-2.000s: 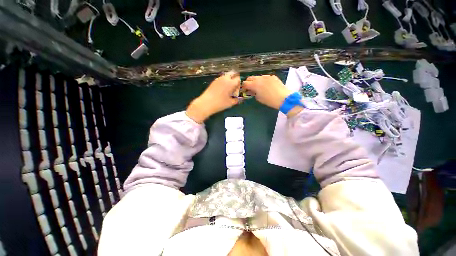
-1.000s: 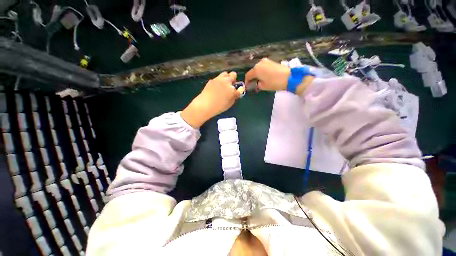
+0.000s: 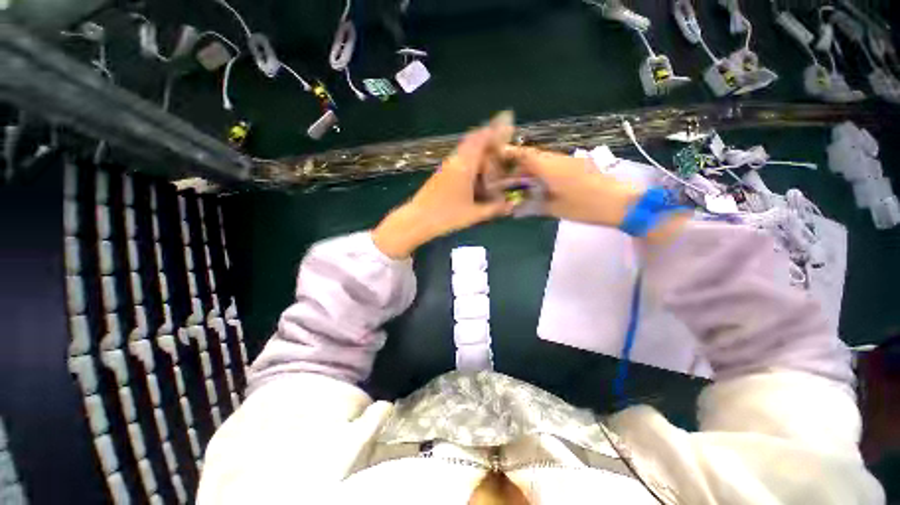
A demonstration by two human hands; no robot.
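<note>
A small circuit board unit (image 3: 516, 197) with a yellow block shows between my two hands, just in front of the taped strip. My left hand (image 3: 449, 199) holds it from the left with fingers and thumb. My right hand (image 3: 577, 189), with a blue wrist strap, closes on it from the right. Both hands are blurred and the fingers hide most of the unit. A straight row of white housings (image 3: 472, 306) stands on the dark green bench nearer my body, not touched by the hands.
At right, a pile of boards and white cords (image 3: 780, 212) lies on a white sheet (image 3: 592, 296), with spare housings (image 3: 863, 173) beyond. A black tray (image 3: 158, 395) with rows of white pieces is at left. Corded units (image 3: 656, 74) lie across the strip (image 3: 365, 163); a metal rail (image 3: 118, 99) is upper left.
My right hand has closed in against my left around the unit, after being slightly apart from it. The blue cord now shows over the sheet. The whole view has shifted slightly.
</note>
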